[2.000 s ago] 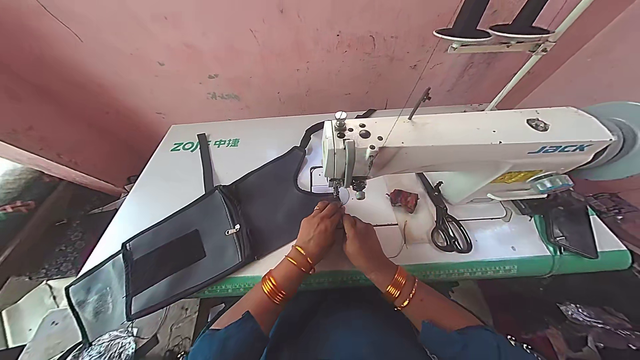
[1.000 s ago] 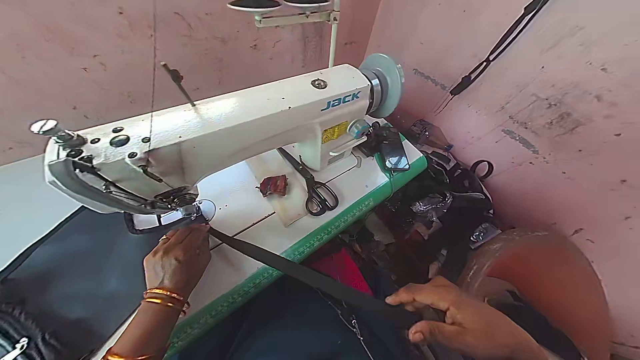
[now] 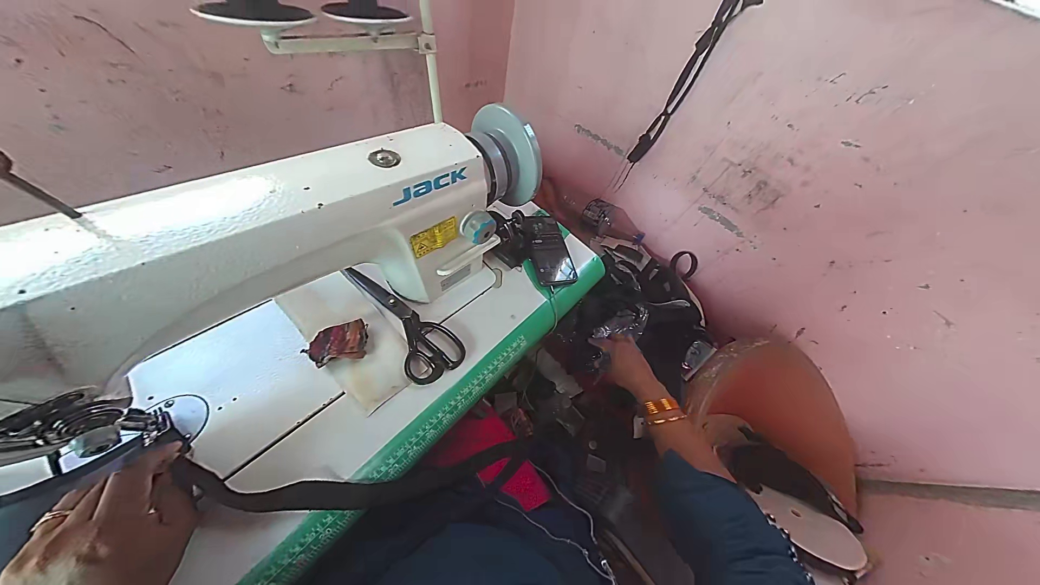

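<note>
My left hand [image 3: 106, 520] presses dark fabric [image 3: 32, 496] and the end of a black binding strip [image 3: 325, 494] flat beside the presser foot of a white Jack sewing machine [image 3: 341, 187]. From there the strip runs right, over the table edge and across my lap. My right hand [image 3: 621, 366] reaches down right of the table and touches a pile of black material and clear plastic [image 3: 626, 325]; whether its fingers hold anything cannot be told. Black-handled fabric scissors [image 3: 426, 345] and a crumpled reddish cloth scrap [image 3: 340, 341] lie on the table.
A smartphone [image 3: 551, 250] lies at the table's right end. Green measuring tape [image 3: 455, 406] lines the front edge. An orange-brown rounded object [image 3: 788, 406] stands by the pink wall. Black cords [image 3: 682, 89] hang on that wall. Thread cones stand on holders [image 3: 252, 15] behind the machine.
My right hand has let go of the black strip and moved to the pile beside the table. My left hand stays by the presser foot. The view has turned right since the earliest frame.
</note>
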